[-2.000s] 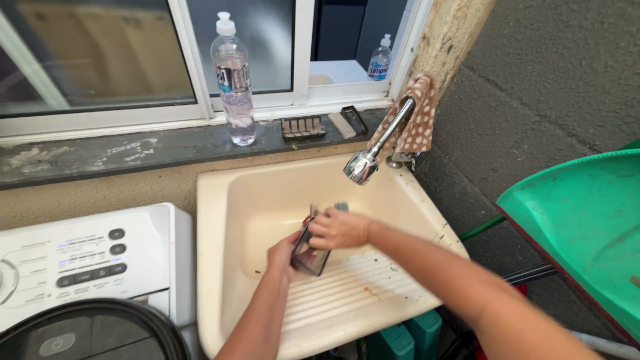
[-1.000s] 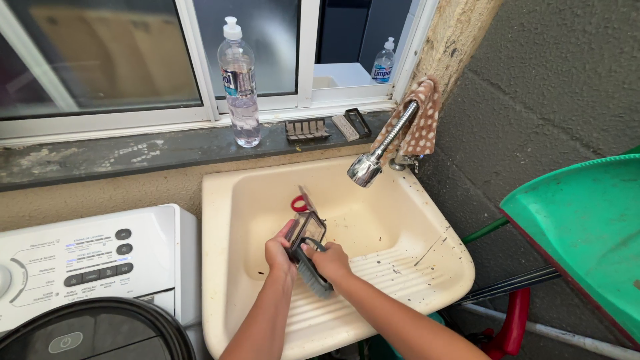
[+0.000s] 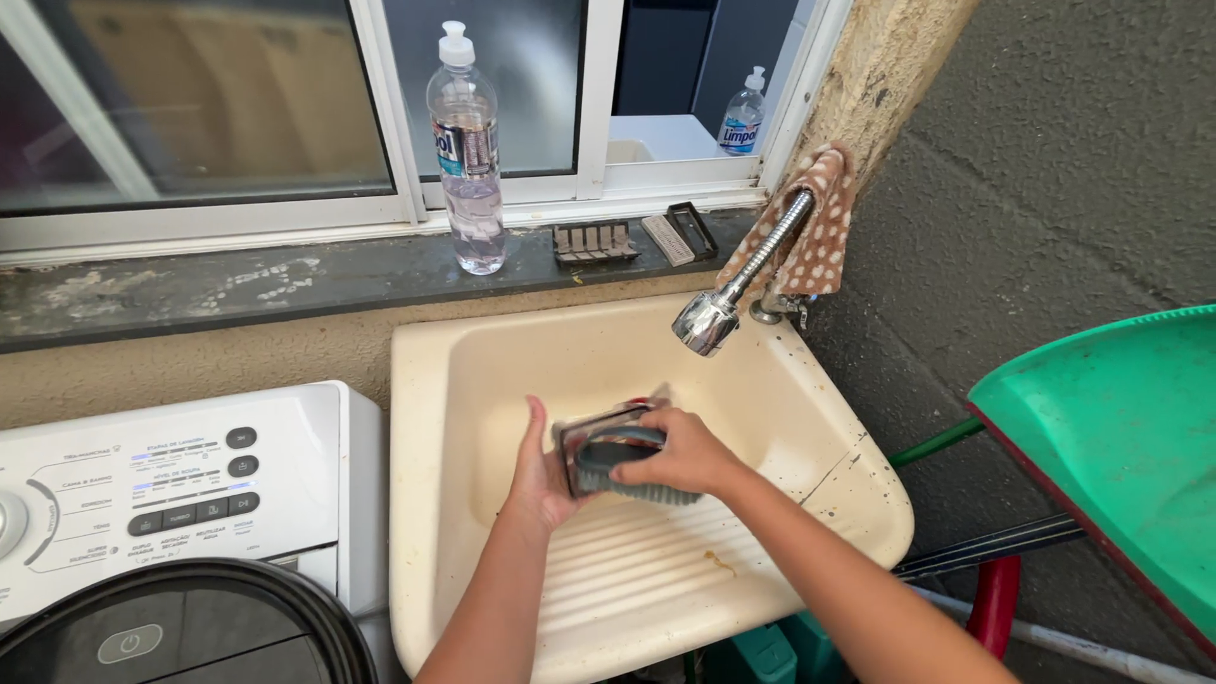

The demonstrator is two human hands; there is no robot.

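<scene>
Over the cream laundry sink [image 3: 427, 532], my left hand [image 3: 546, 480] holds a dark-framed clear plastic container [image 3: 570, 437], its thumb pointing up. My right hand [image 3: 679, 456] grips a grey scrub brush [image 3: 636, 465] by its handle, with the bristles against or close to the container; contact is hard to tell. Something red, blurred and partly hidden, shows behind the container. Above the basin hangs a chrome flexible faucet [image 3: 708, 323], from which no water is seen running. The two hands are close together above the ribbed washboard slope [image 3: 655, 560].
On the dark sill stand a detergent bottle [image 3: 472, 161], a slotted dark part [image 3: 594, 243] and a small frame [image 3: 692, 233]. A spotted cloth [image 3: 822, 228] drapes the faucet base. The washing machine [image 3: 313, 456] flanks the sink at left; a green plastic dustpan-like object [image 3: 1121, 446] is at right.
The brush and container have shifted and turned: a second ago the brush pointed down toward the washboard, and now it lies more level. Red-handled scissors seen earlier in the basin are now mostly hidden.
</scene>
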